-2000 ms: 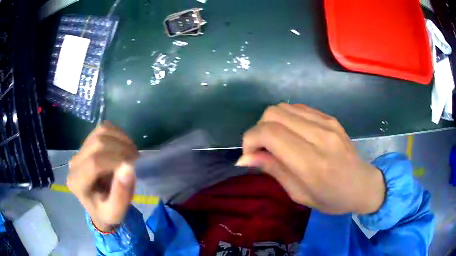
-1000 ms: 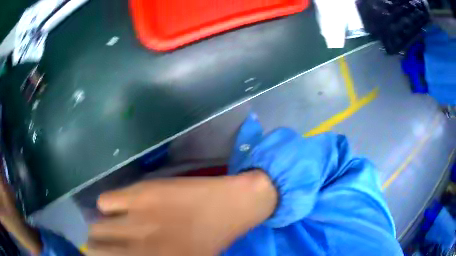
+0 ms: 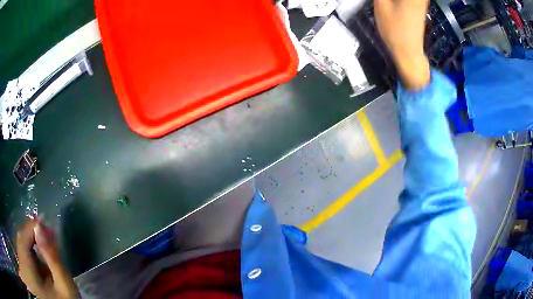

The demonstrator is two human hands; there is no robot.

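My right hand (image 3: 404, 38) is stretched out at the top right, over dark items beyond the red tray; its fingertips are cut off by the frame edge. My left hand (image 3: 42, 257) is at the bottom left over the bench edge, fingers curled, slightly blurred; whether it holds anything is unclear. Near it, tiny pale components (image 3: 72, 182) lie scattered on the green bench (image 3: 193, 169). A metal-framed part (image 3: 26, 167) lies at the far left. A small green scrap (image 3: 123, 201) lies on the bench.
The red plastic tray (image 3: 198, 58) is at the top centre. Clear bags with white contents (image 3: 336, 47) lie right of it. A pale syringe (image 3: 58, 83) and speckled white paper (image 3: 17, 111) are at the upper left. Another person's blue sleeve (image 3: 504, 90) shows at the right.
The view has swung to the right. My right hand has moved from the bench front out to the upper right. The clear bag seen between my hands earlier is not visible now.
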